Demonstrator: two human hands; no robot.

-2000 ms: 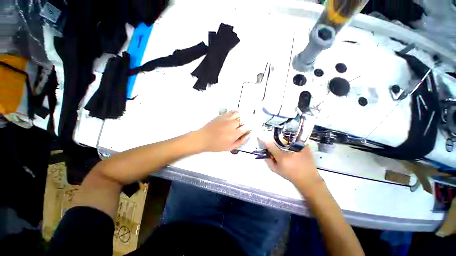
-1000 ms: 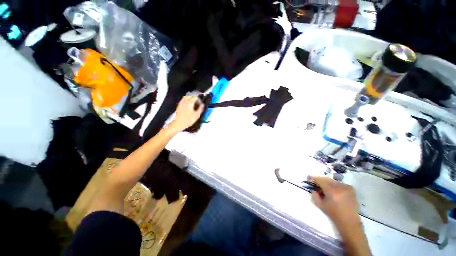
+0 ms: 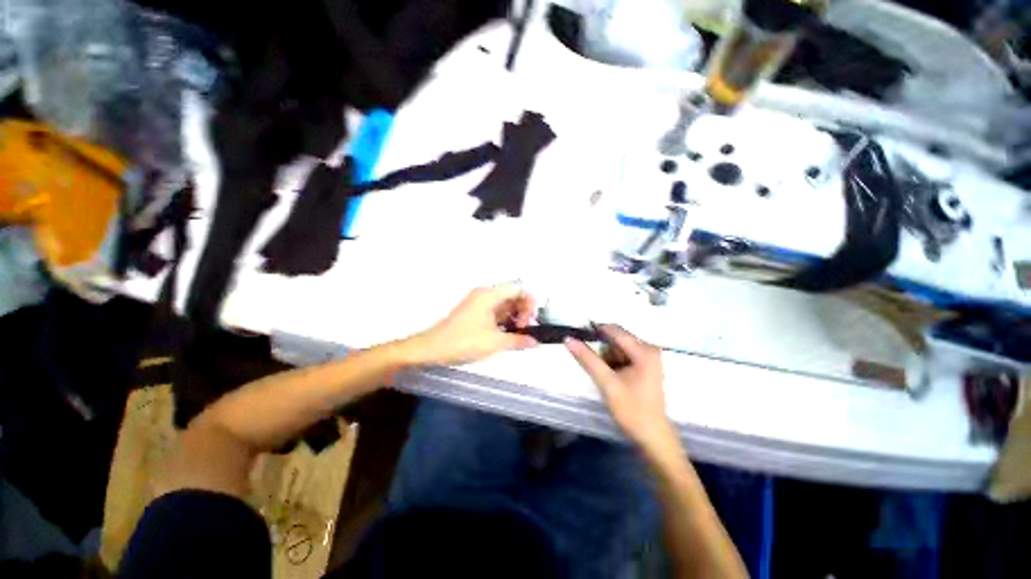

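My left hand and my right hand hold a short black fabric strip between them, level over the white table near its front edge. The left fingers pinch its left end, the right fingers its right end. The strip is in front and to the left of the needle area of the sewing machine. A fanned black strip stack lies behind my hands. Fine detail is blurred.
A long black strip runs from the stack to a second black bundle beside a blue strip. Black cloth is piled at left. A black band drapes over the machine arm. Cardboard lies below.
My left hand has come back from the bundle at far left to the table front. My right hand has moved left and now holds the strip with it. The view has turned.
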